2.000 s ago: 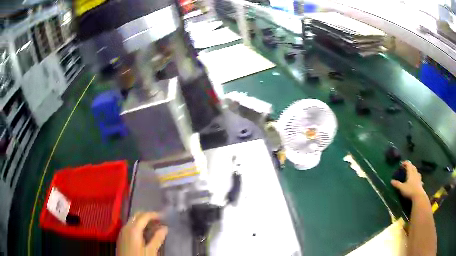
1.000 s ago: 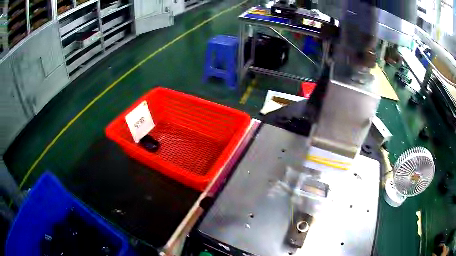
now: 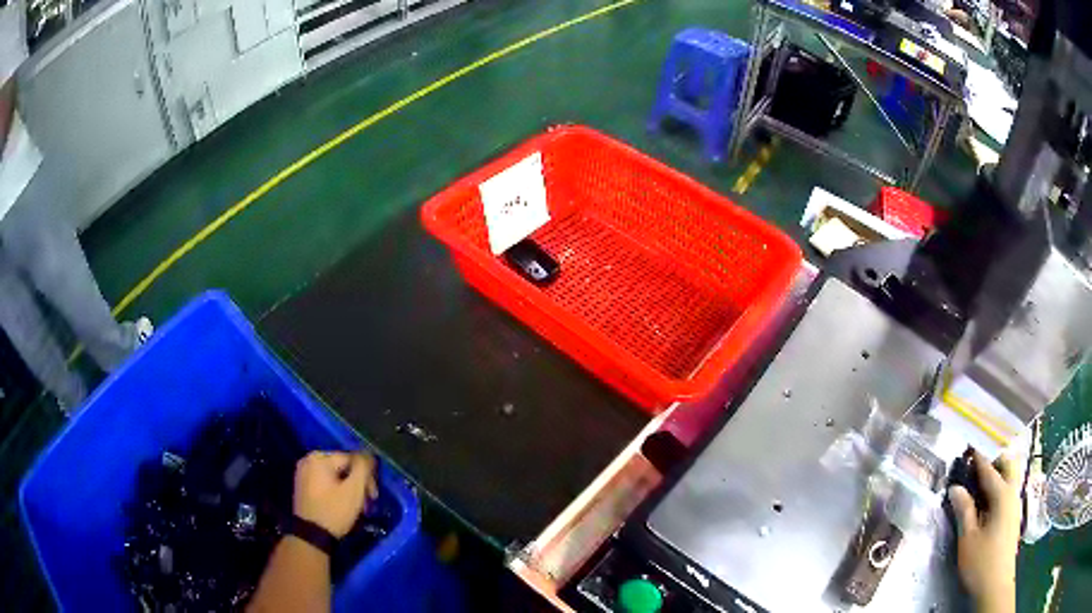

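My left hand (image 3: 335,491), with a dark band at the wrist, is over the right side of the blue bin (image 3: 228,347). Its fingers are curled; whether they hold anything cannot be told. The bin holds a heap of small black units (image 3: 228,491). My right hand (image 3: 989,521) is at the right of the silver base plate (image 3: 766,443), its fingers around a small black power adapter (image 3: 963,474). The clear welding nest (image 3: 916,461) is just left of it, with no black unit visible in it. The dark clamp bar (image 3: 874,557) lies nearer me.
The red basket (image 3: 611,347) holds a white label (image 3: 515,204) and one black piece (image 3: 532,261). The silver horn (image 3: 1018,347) stands above the nest. A white fan (image 3: 1069,479) is at the right edge. A green button (image 3: 639,596) is at the plate's front. A person (image 3: 48,263) stands at left.
The view has swung left and down to the blue bin. My left hand, out of view a second ago, is now at the bin. My right hand has come from the belt side to the nest.
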